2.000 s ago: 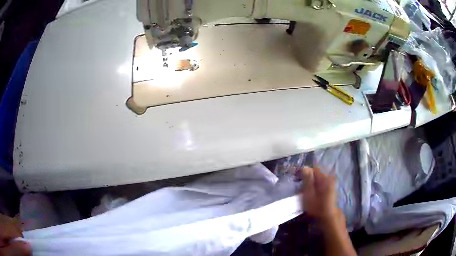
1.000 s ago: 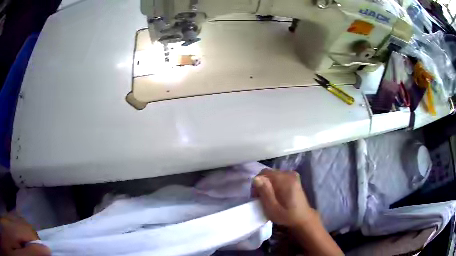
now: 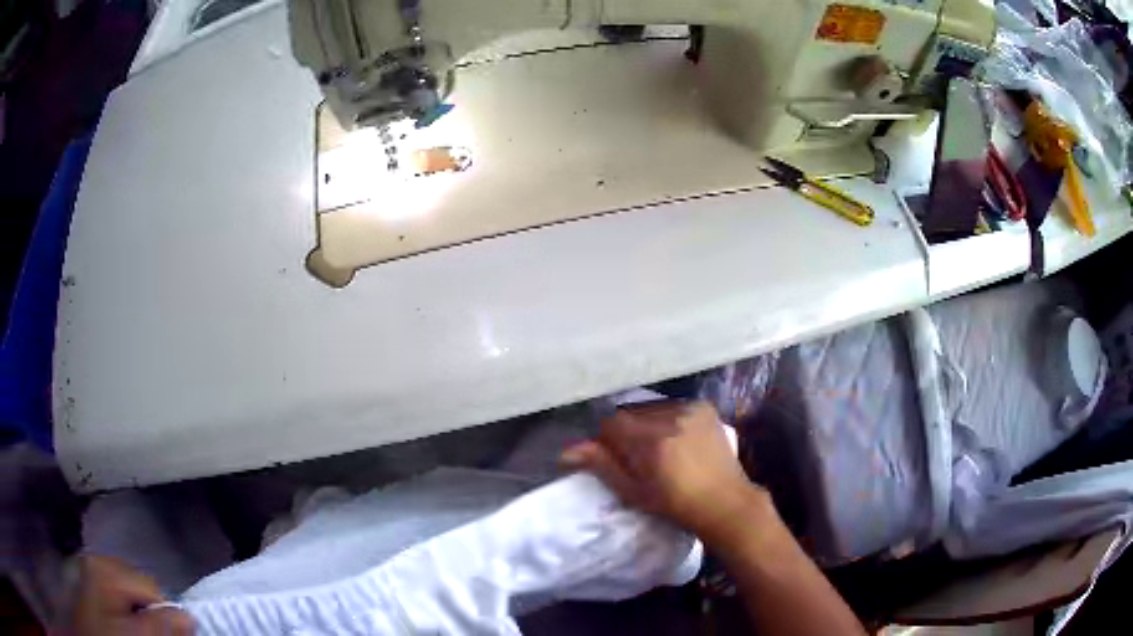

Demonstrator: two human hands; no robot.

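Note:
A white elasticated garment piece is held between my two bare hands below the front edge of the sewing machine table. Its edge near my left hand is puckered into small gathers. My left hand, at the bottom left and cut off by the picture's edge, grips one end. My right hand, slightly blurred, grips the other end with its fingers curled over the cloth. The lower part of the cloth runs out of the picture.
The white table carries a cream sewing machine with its needle area lit. Yellow-handled snips lie on it. A tray at right holds red-handled scissors. Padded grey-white cloth is below right. A blue bin is at left.
My hands have come closer together; the right moved left, the left moved right. The cloth has gone from stretched smooth to slacker and gathered. The view has shifted slightly.

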